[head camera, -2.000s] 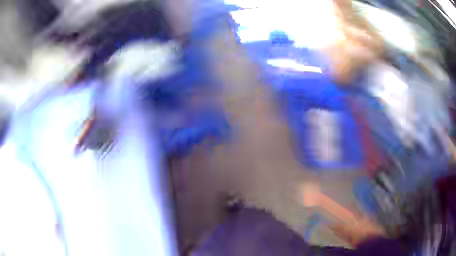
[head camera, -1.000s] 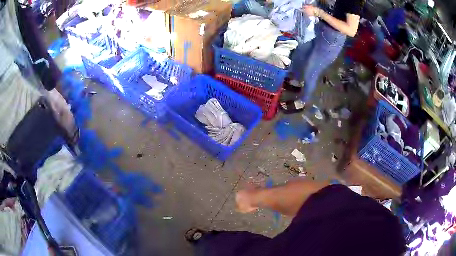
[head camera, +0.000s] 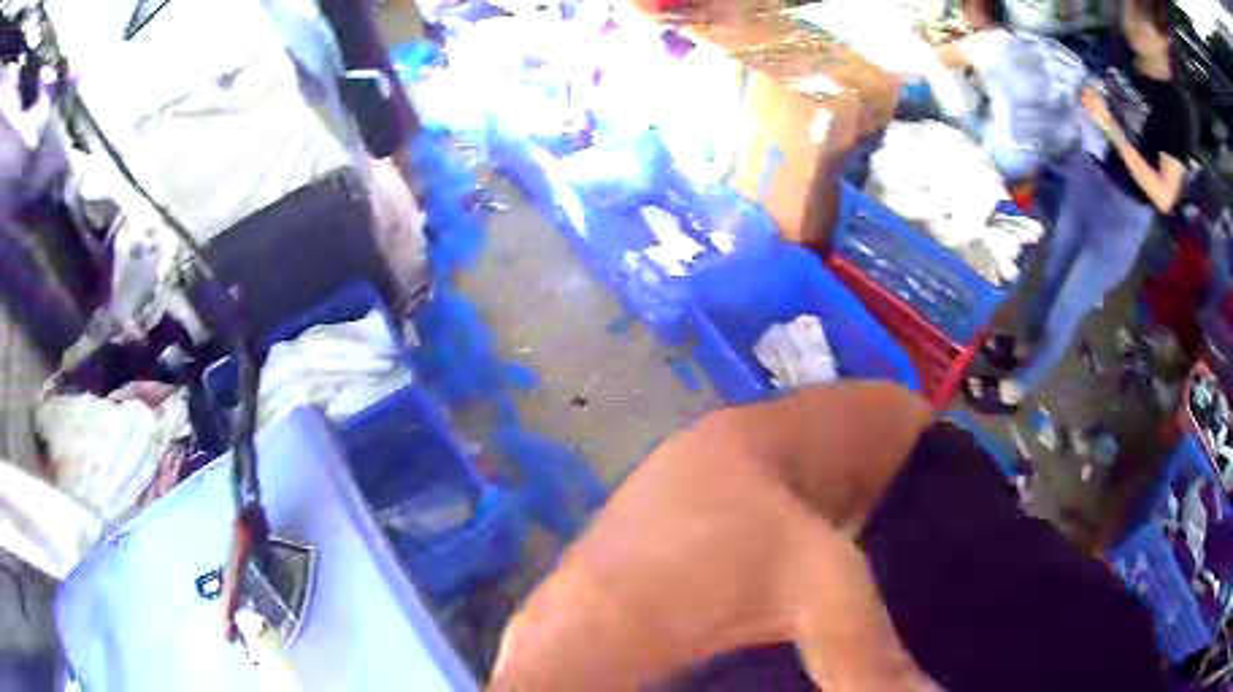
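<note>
My right arm and hand (head camera: 690, 541) fill the bottom middle, very close to the camera, coming from a dark sleeve. The fingers cannot be made out, nor whether they hold anything. My left hand is not in view. A steam iron (head camera: 287, 579) with a dark plate and brown handle rests on the pale blue pressing table (head camera: 358, 595) at the lower left, away from my visible arm. A black hose (head camera: 246, 419) runs up from it. A small black label (head camera: 210, 584) shows beside the iron.
Blue crates stand beside the table (head camera: 419, 473) and across the floor (head camera: 730, 318), one holding folded pale cloth. A red crate (head camera: 906, 318) and cardboard box (head camera: 798, 135) are behind. A person (head camera: 1116, 203) stands at upper right. White cloth (head camera: 230, 135) lies upper left.
The view has swung left, bringing the iron and more of the table into sight. My right arm has come up and looks much larger and nearer the camera.
</note>
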